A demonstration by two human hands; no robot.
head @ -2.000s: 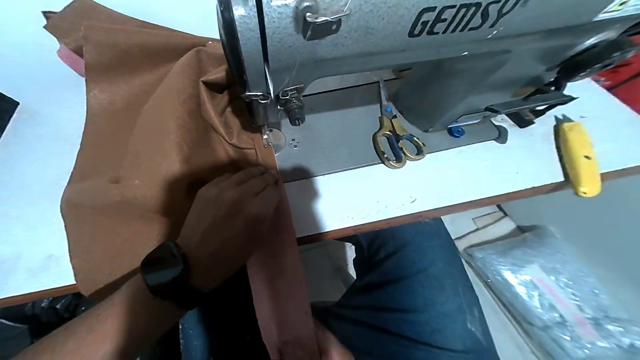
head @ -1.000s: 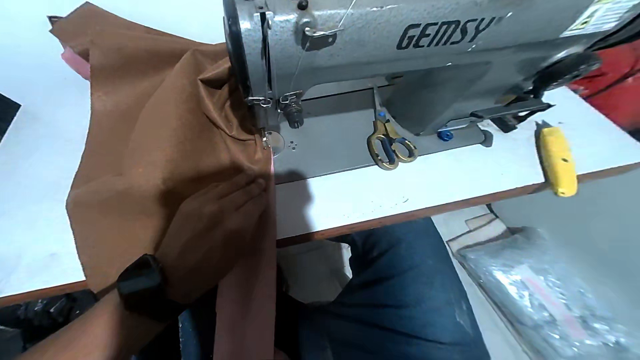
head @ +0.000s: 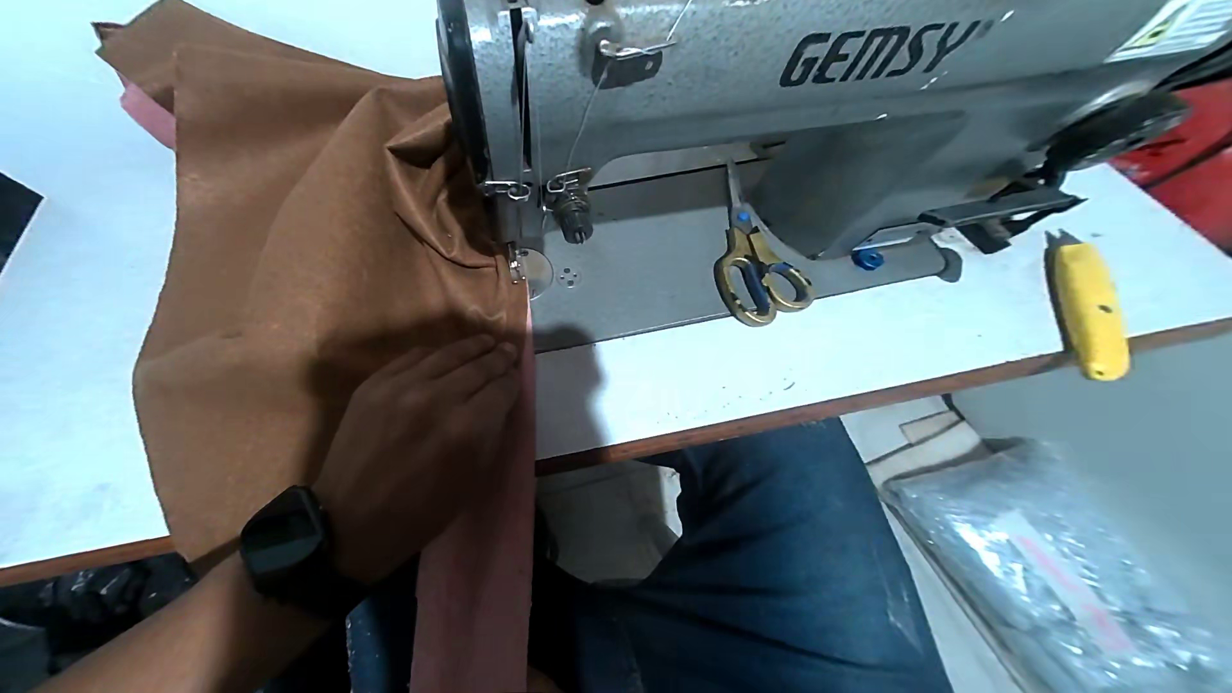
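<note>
My left hand [head: 423,433], with a black watch [head: 286,542] at the wrist, lies flat on a brown leather-like sheet [head: 279,241], fingertips near its right edge. Along that edge a pink strip [head: 476,587] runs from the presser foot [head: 517,262] down past the table edge toward my lap. The sheet is bunched left of the foot of the grey Gemsy sewing machine [head: 712,77]. Of my right hand only a sliver [head: 542,681] shows at the bottom edge, beside the strip; its fingers are hidden.
Gold-handled scissors [head: 756,269] lie on the machine bed. A yellow cutter [head: 1091,308] rests at the front edge of the white table [head: 693,385]. Below right is a clear plastic package [head: 1059,568]. My jeans-covered leg [head: 770,568] is under the table edge.
My right hand, partly visible at the strip's lower end two seconds ago, is now almost out of view. The strip hangs straighter and farther left. My left hand stays on the brown sheet.
</note>
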